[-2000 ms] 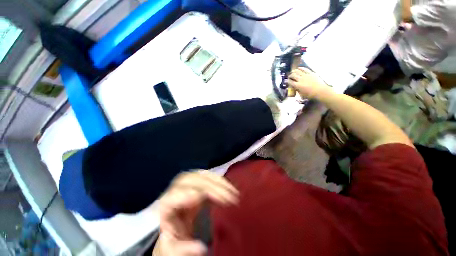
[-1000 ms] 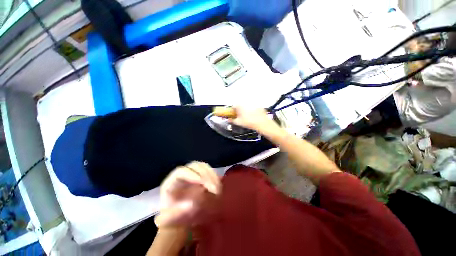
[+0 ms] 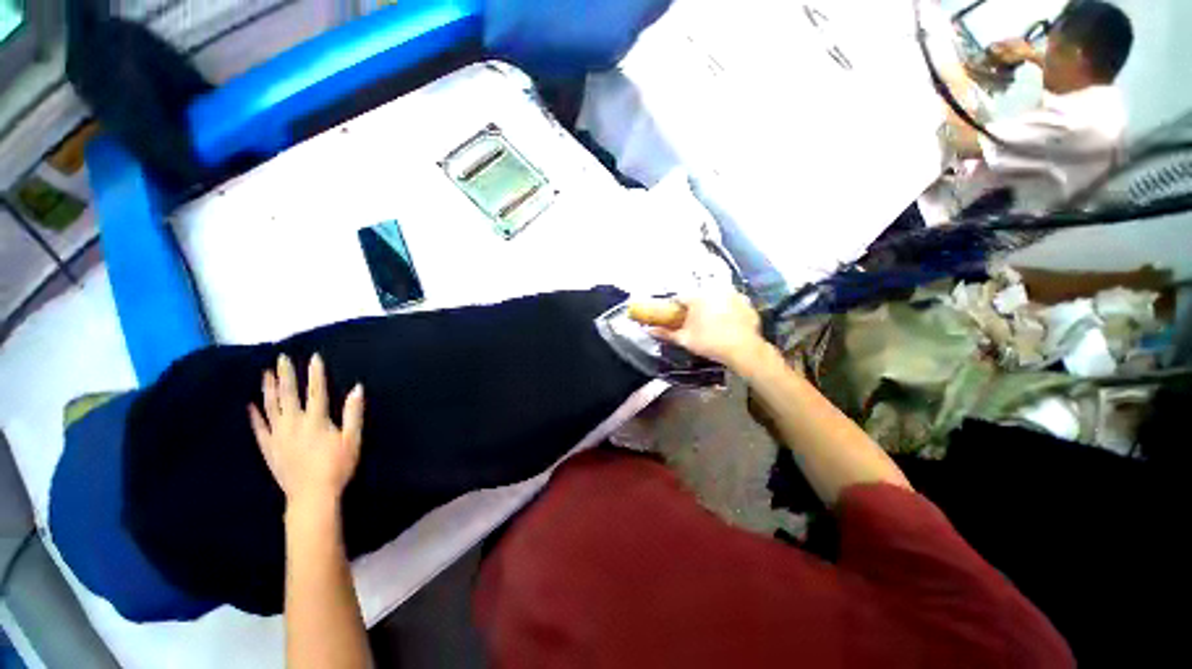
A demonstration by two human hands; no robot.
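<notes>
A black garment is pulled over the long blue padded arm, whose left end shows bare. My left hand lies flat on the garment's left part, fingers spread and holding nothing. My right hand is closed around the tan handle of the steam iron. The iron rests at the right end of the garment, its pointed tip towards the left. Its underside is hidden.
The white table bears a phone and a silver-framed inset. Blue bars run behind. Cables trail right from the iron. Olive and black cloth heaps lie right. A person in a light top is at the upper right.
My left hand has come down from in front of my body onto the garment. My right hand took the iron from the table's right end onto the garment, then shifted it slightly towards the right end.
</notes>
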